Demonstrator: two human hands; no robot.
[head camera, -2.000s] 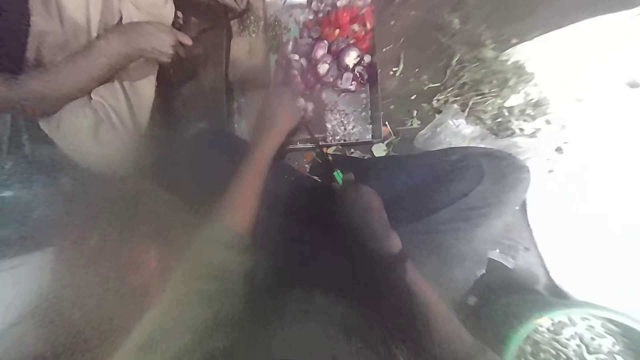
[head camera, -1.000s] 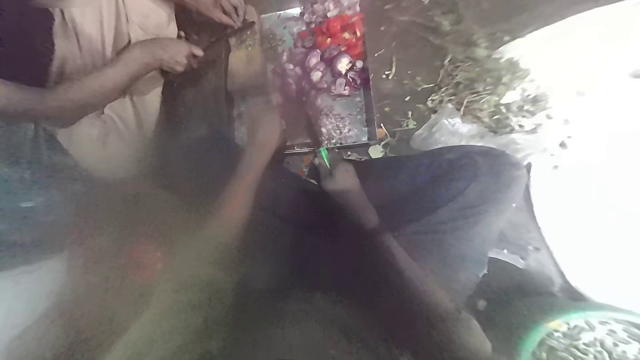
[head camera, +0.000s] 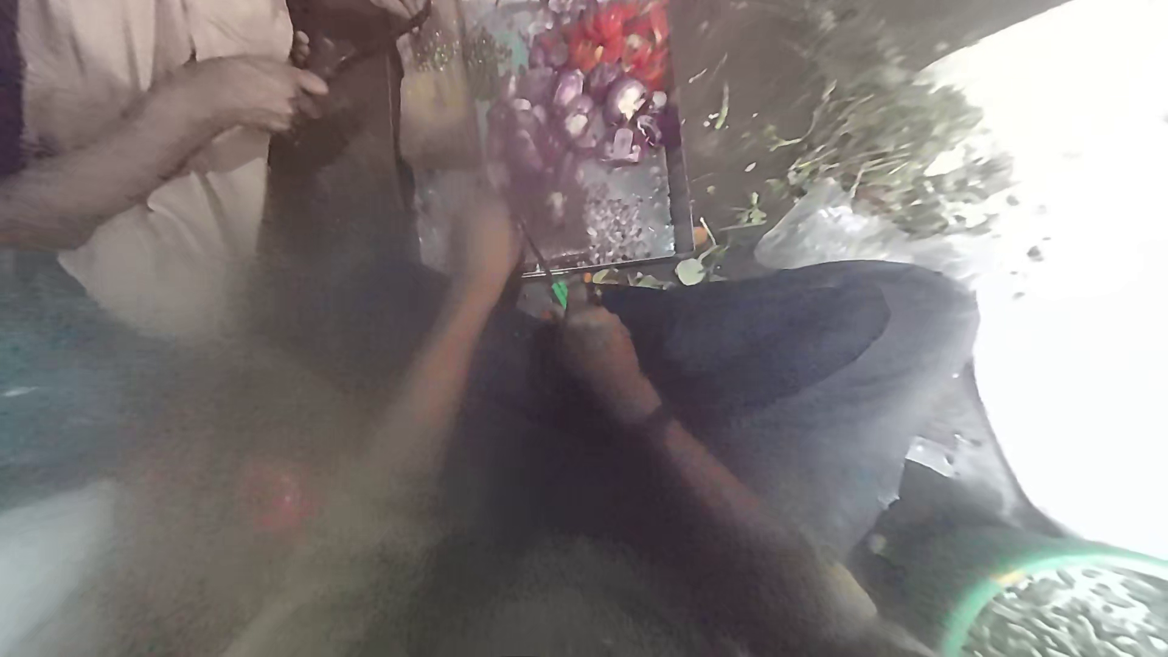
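My right hand (head camera: 598, 342) is closed around the green handle of a knife (head camera: 559, 292), whose dark blade points up and left toward the tray's near edge. My left hand (head camera: 488, 233) is blurred, over the left near part of a metal tray (head camera: 680, 201); whether it holds anything cannot be made out. Purple onions (head camera: 584, 109) lie in the tray, with cut red vegetables, perhaps tomatoes (head camera: 620, 41), behind them. Finely chopped pale pieces (head camera: 620, 224) are in its near right part.
Another person's hand (head camera: 265, 91) is at upper left, beside the tray. Green stems and leaves (head camera: 894, 146) lie on the ground at right, near a clear plastic bag (head camera: 812, 228). A green-rimmed container (head camera: 967, 607) of small pale pieces stands at lower right. My bent leg (head camera: 776, 338) is in front of the tray.
My right hand with the knife moved up toward the tray, then back down a little. My left hand stays near the tray's left near part. The other person's hands have shifted slightly.
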